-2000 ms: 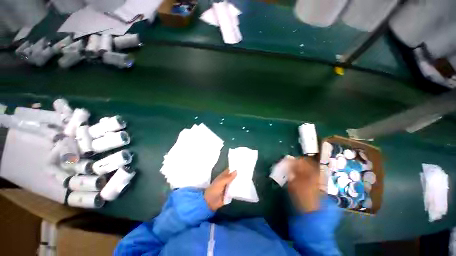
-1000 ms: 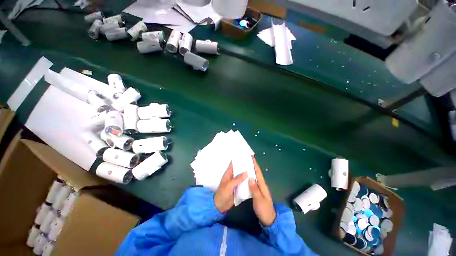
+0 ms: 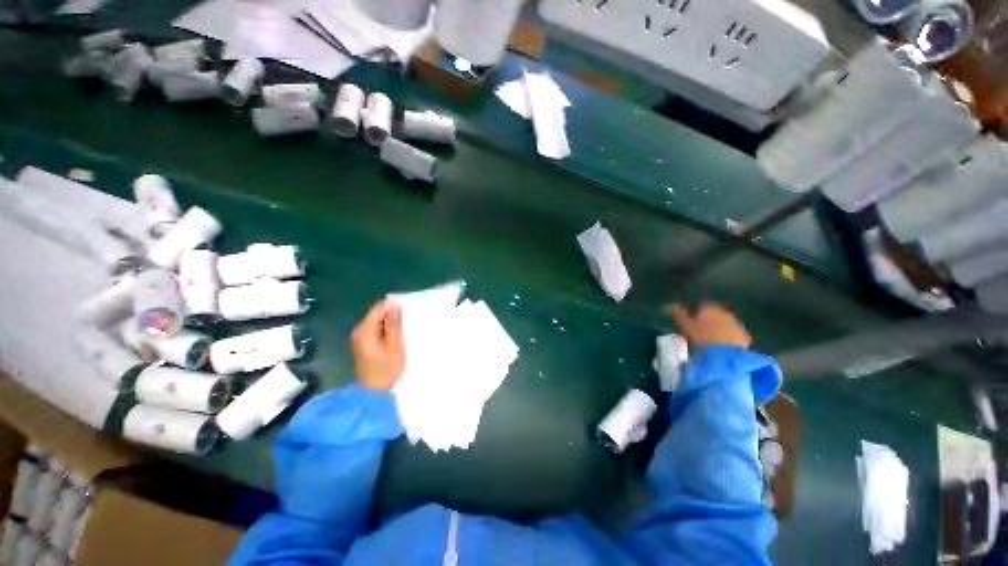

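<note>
My left hand [image 3: 379, 345] grips the upper left edge of a wrapping sheet on the fanned stack of white wrapping sheets [image 3: 459, 381]. My right hand [image 3: 711, 326] is stretched out to the right, somewhat blurred, above the far end of a white cylinder unit [image 3: 670, 362]; I cannot tell whether it holds anything. A second cylinder unit [image 3: 628, 420] lies nearer to me. A folded white wrapper [image 3: 605, 261] lies on the green belt beyond the stack. My right sleeve hides most of the disc tray [image 3: 785, 459].
A cylinder pile [image 3: 182, 387] lies at left on a white bench liner [image 3: 44, 332]. An open packing carton [image 3: 155, 531] with cylinders is at lower left. More cylinders [image 3: 291, 119] lie across the belt. A power strip [image 3: 696, 44] and a metal post [image 3: 906, 343] stand at the right.
My hands have parted: the left moved to the stack's left edge, the right reached out far right. The folded wrapper now lies on the belt. The camera view has shifted.
</note>
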